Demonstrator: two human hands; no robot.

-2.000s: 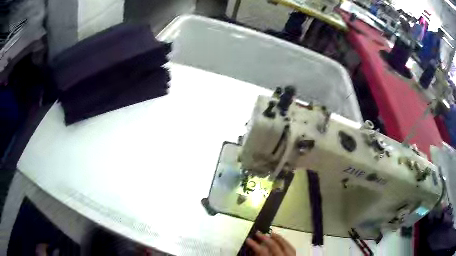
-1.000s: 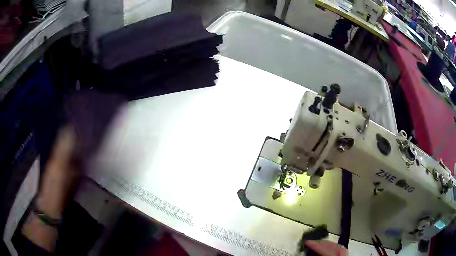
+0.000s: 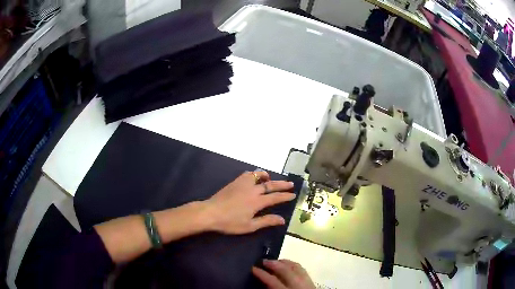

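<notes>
A dark fabric panel (image 3: 164, 175) lies flat on the table, its right edge beside the needle plate. My left hand (image 3: 248, 203) rests palm down on the panel near that edge, fingers spread and pointing right. My right hand (image 3: 285, 275), cut off by the bottom edge, has its fingertips on the panel's lower right edge; a dark narrow piece seems to lie along this edge. The presser foot and needle (image 3: 317, 203) are just right of the panel, lit by the lamp, under the cream sewing machine head (image 3: 339, 147).
A thick stack of dark panels (image 3: 164, 68) lies at the table's far left. A translucent bin (image 3: 339, 56) stands behind the table (image 3: 271, 113). A black strip (image 3: 388, 231) lies on the bed right of the needle. Red-and-black snips (image 3: 432, 274) lie at lower right. Dark cloth shows at lower left.
A panel has come from the left onto the table beside the needle. My left hand has moved right with it and lies on it. My right hand has moved left to its edge.
</notes>
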